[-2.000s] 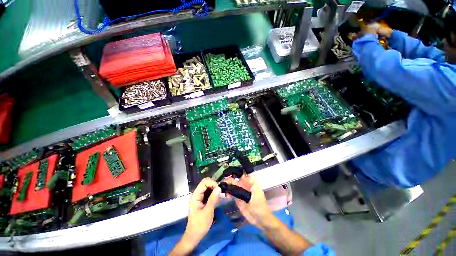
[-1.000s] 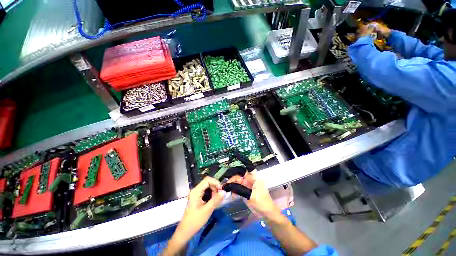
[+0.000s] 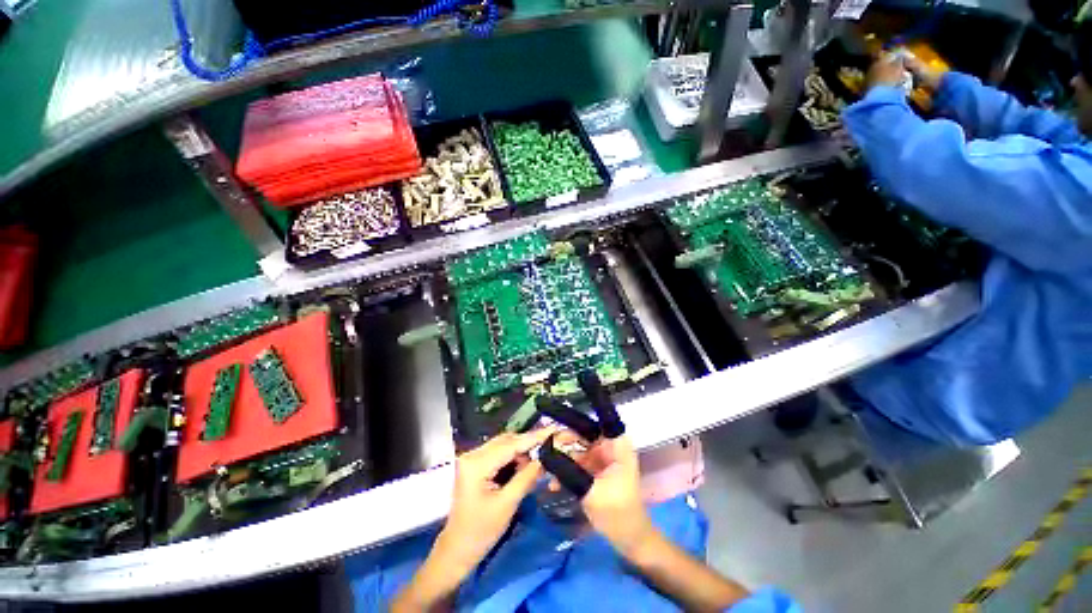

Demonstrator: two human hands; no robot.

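Observation:
My left hand [image 3: 485, 489] and my right hand [image 3: 614, 479] meet above the near rail, in front of the middle circuit board [image 3: 539, 317]. Black finger cots [image 3: 566, 469] cover several of my right fingers, which are partly spread. My left fingertips are at the right hand's fingers. Something small and pale shows between the hands, too blurred to name; whether either hand grips it is unclear. The middle board lies flat in its black carrier, with green and blue-white parts on it.
Left, red trays [image 3: 258, 437] with narrow green boards lie over carriers. Behind the far rail are bins of silvery [image 3: 344, 224], cream [image 3: 455, 182] and green components [image 3: 541, 163], and stacked red sheets [image 3: 323, 138]. Right are another board [image 3: 766, 258] and a person in blue [image 3: 982, 192].
My right hand's black-covered fingers have spread and now point up more. My left fingers have moved slightly over the right fingertips. The boards and bins have not moved; the other person's arms shifted slightly.

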